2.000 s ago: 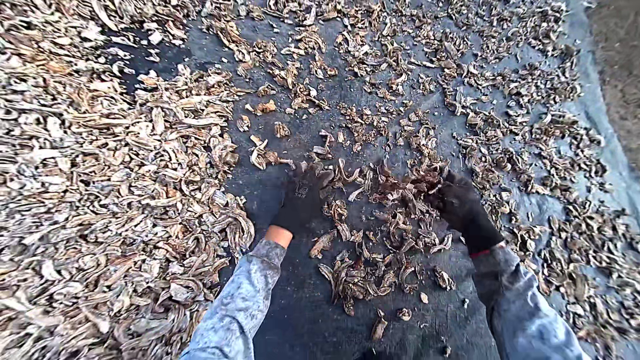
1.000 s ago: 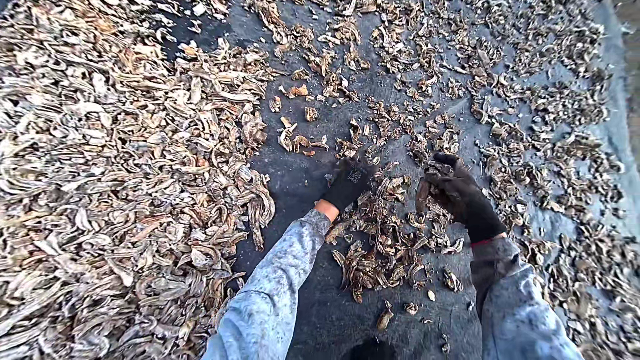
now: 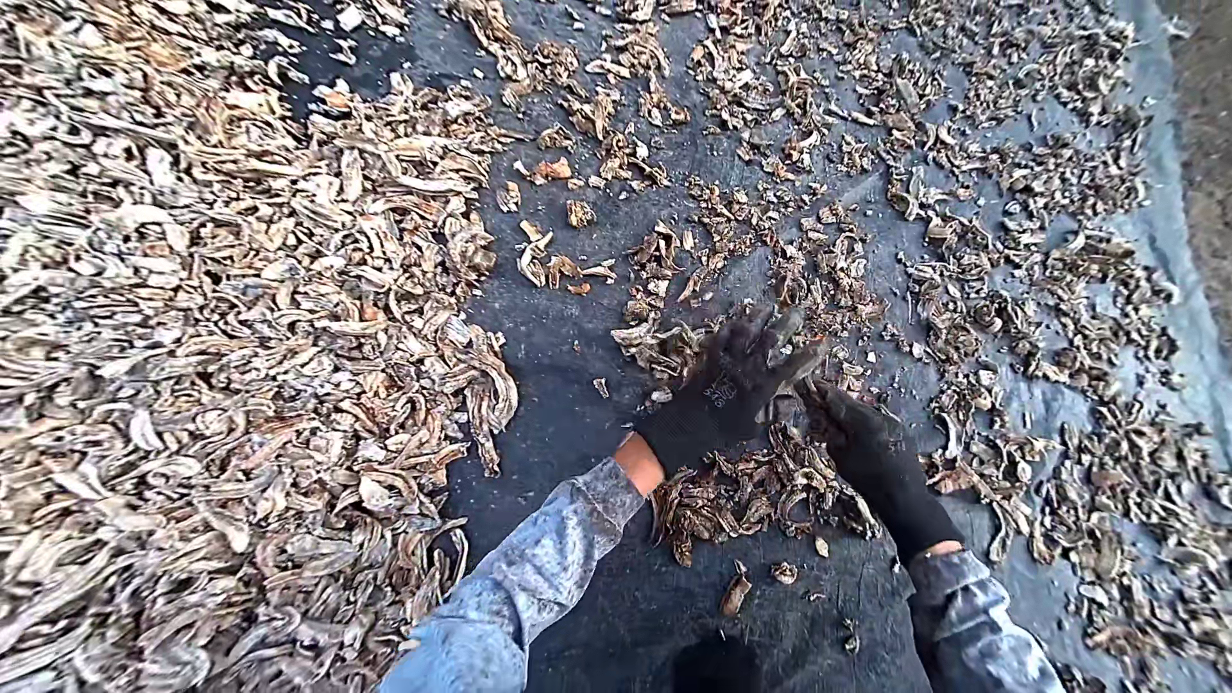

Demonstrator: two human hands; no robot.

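Dried, curled brown pieces, perhaps sliced plant matter, form a small pile (image 3: 760,491) on a dark sheet (image 3: 616,606). My left hand (image 3: 727,385), in a black glove, lies palm down over the pile's upper part with its fingers spread. Close to its fingertips is my right hand (image 3: 861,443), also gloved in black, at the pile's right side with its fingers bent low. Whether the right fingers hold any pieces is hidden. A few loose pieces (image 3: 735,589) lie below the pile.
A thick, wide spread of paler dried pieces (image 3: 241,366) covers the left side. Thinner clumps (image 3: 1011,318) are scattered over the sheet on the right and at the top. The sheet's pale edge (image 3: 1179,241) borders bare ground (image 3: 1211,125) at the upper right.
My hands have come together over the pile; they were apart on either side of it two seconds ago. The left hand has moved right.
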